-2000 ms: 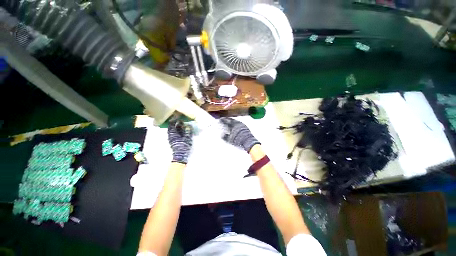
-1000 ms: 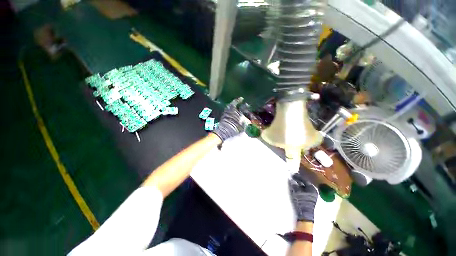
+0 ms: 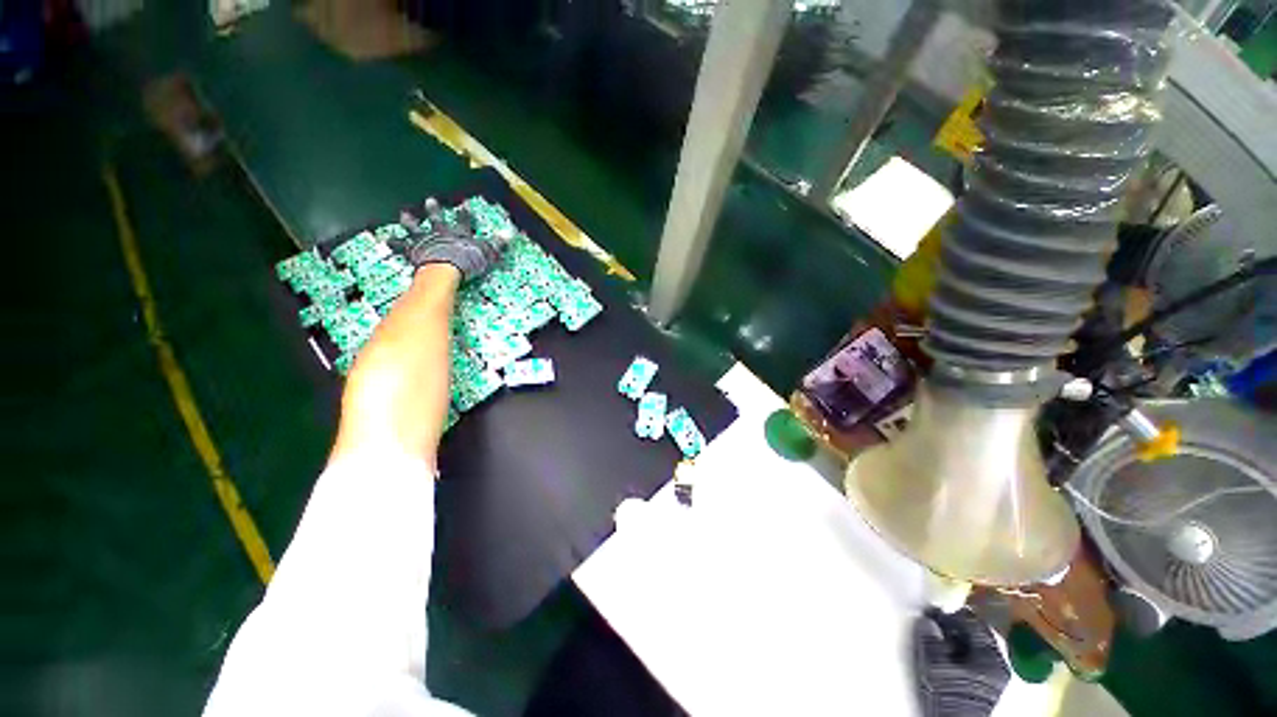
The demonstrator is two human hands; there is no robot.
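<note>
My left hand, in a grey-black knit glove, is stretched out over the rows of green-and-white circuit boards on the black mat. Its fingers are spread at the far part of the rows; whether a fingertip touches a board is too small to tell. Several loose small boards lie nearer the white sheet. My right hand, also gloved, is at the bottom edge just below the extractor cone. It is partly cut off and hidden, and what it holds does not show.
The cream extractor cone hangs from a thick ribbed hose over the sheet's right side. A brown wooden block and a round fan stand at right. A pale post rises behind the mat.
The view has turned left. My left hand has moved from the sheet's far corner out over the board rows. My right hand now sits lower, at the bottom edge. The cable pile has left the view.
</note>
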